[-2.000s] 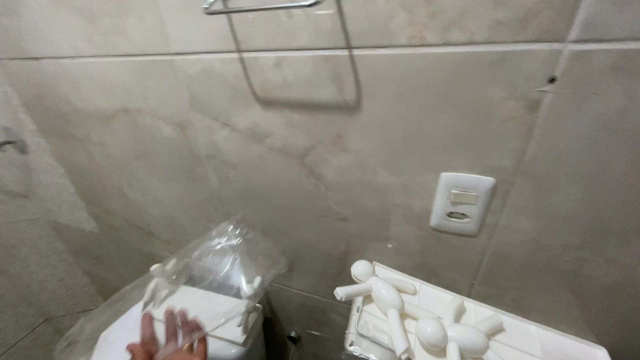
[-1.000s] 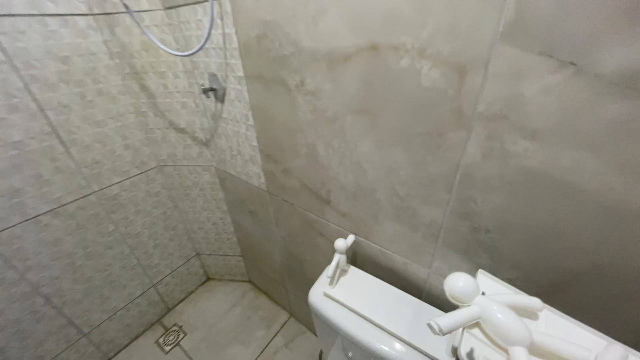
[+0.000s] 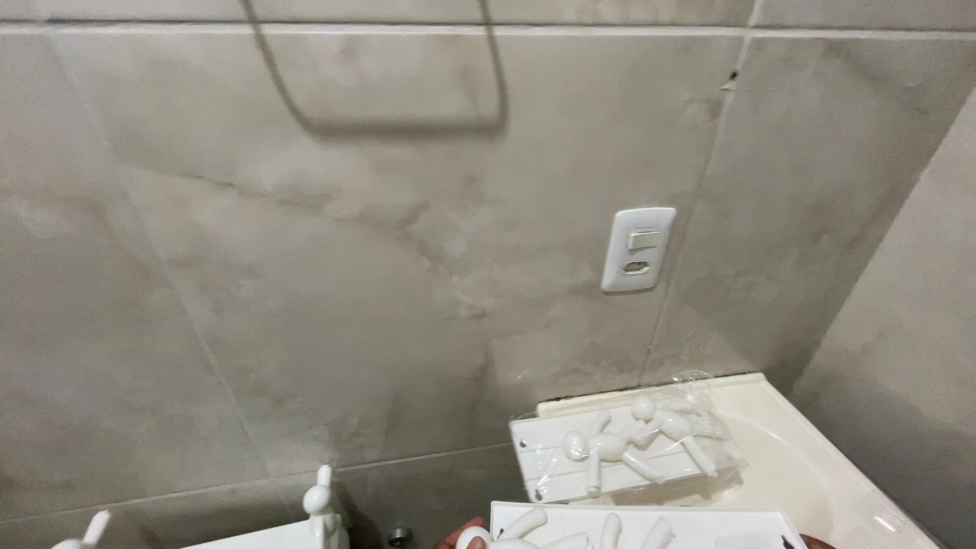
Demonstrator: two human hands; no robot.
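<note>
A white panel [image 3: 717,520] with white figure-shaped parts on it is held between my two hands at the bottom edge. My left hand [image 3: 460,534] grips its left end, a finger by a round white head. Only a small part of my right hand [image 3: 817,542] shows, at the panel's right end. Behind it, a second white panel [image 3: 545,450] with two jointed white figures [image 3: 606,448] lies in clear plastic wrap on the cream washbasin. At lower left a white slab [image 3: 263,538] has a small white figure [image 3: 319,503] standing at its right end and another [image 3: 84,537] at its left.
The cream washbasin [image 3: 831,457] fills the lower right corner against the tiled wall [image 3: 381,267]. A white switch and socket plate [image 3: 639,249] is fixed above it. Low on the wall, a small metal fitting [image 3: 400,536] shows between the slab and the held panel.
The view has swung from the shower side back to the wall. Two seconds ago a hand and loose clear plastic were at the left slab; neither shows there now. Both hands now hold a panel.
</note>
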